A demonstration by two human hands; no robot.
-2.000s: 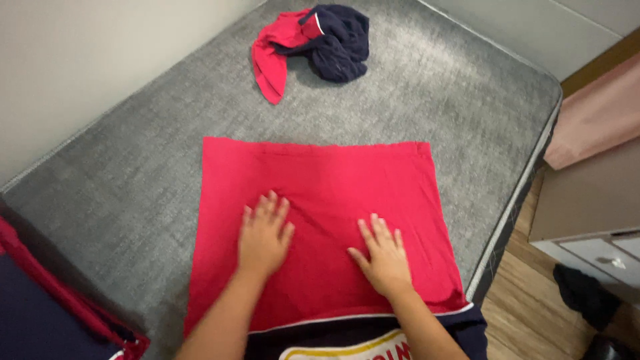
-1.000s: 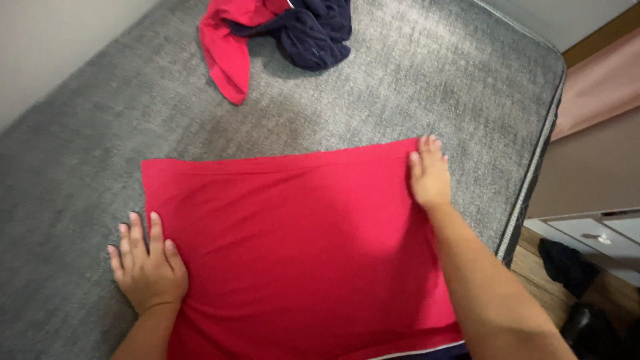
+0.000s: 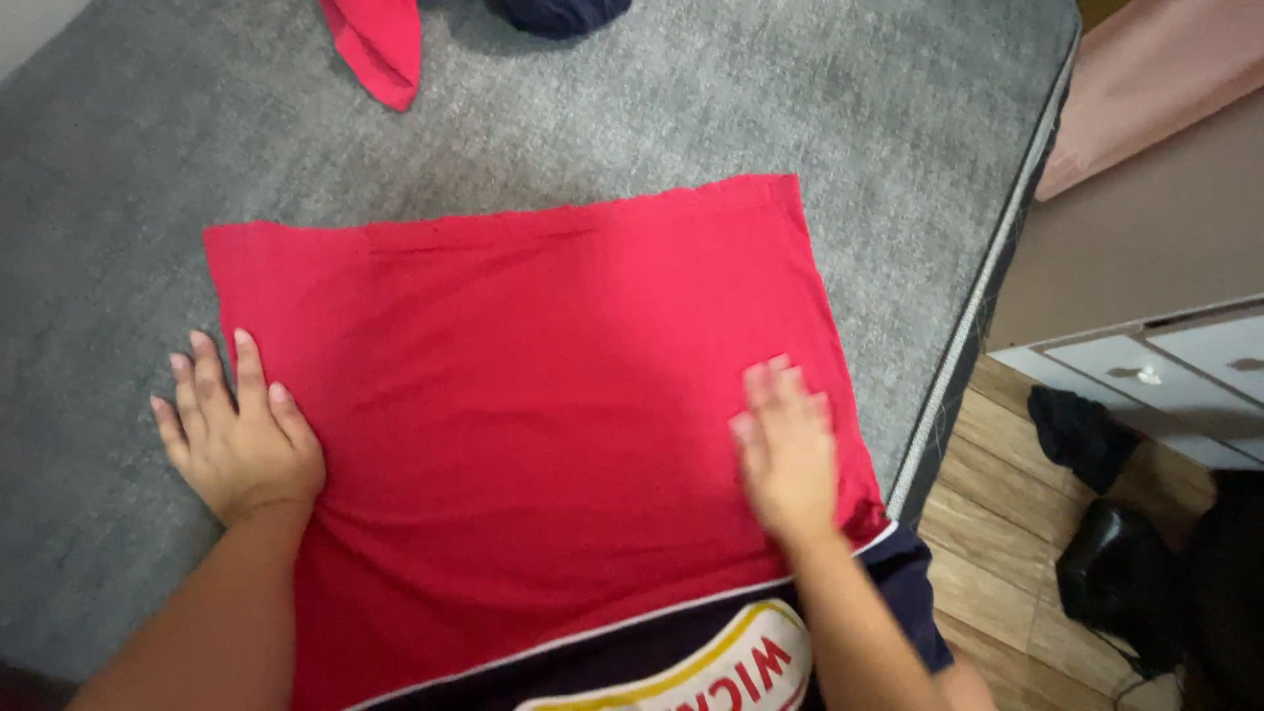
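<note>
A red and navy shirt point(image 3: 533, 375) lies spread on a grey mattress point(image 3: 632, 109), its red hem away from me and its navy part with a printed patch at the bottom edge of view. My left hand point(image 3: 242, 434) rests flat across the shirt's left edge, fingers apart, partly on the mattress. Over the red cloth near the right edge is my right hand point(image 3: 790, 444), slightly blurred, palm down and holding nothing. Both hands are open.
Crumpled red cloth point(image 3: 380, 49) and navy cloth point(image 3: 563, 12) lie at the far side of the mattress. To the right stand a white-fronted drawer unit point(image 3: 1136, 370) and pink fabric point(image 3: 1155, 89). Dark cloth point(image 3: 1076, 434) and a black object point(image 3: 1116, 563) are on the wooden floor.
My right hand has moved from the shirt's far right corner back toward me. Since the oldest frame, my left hand has gone from mid-cloth to the left edge. The view has shifted.
</note>
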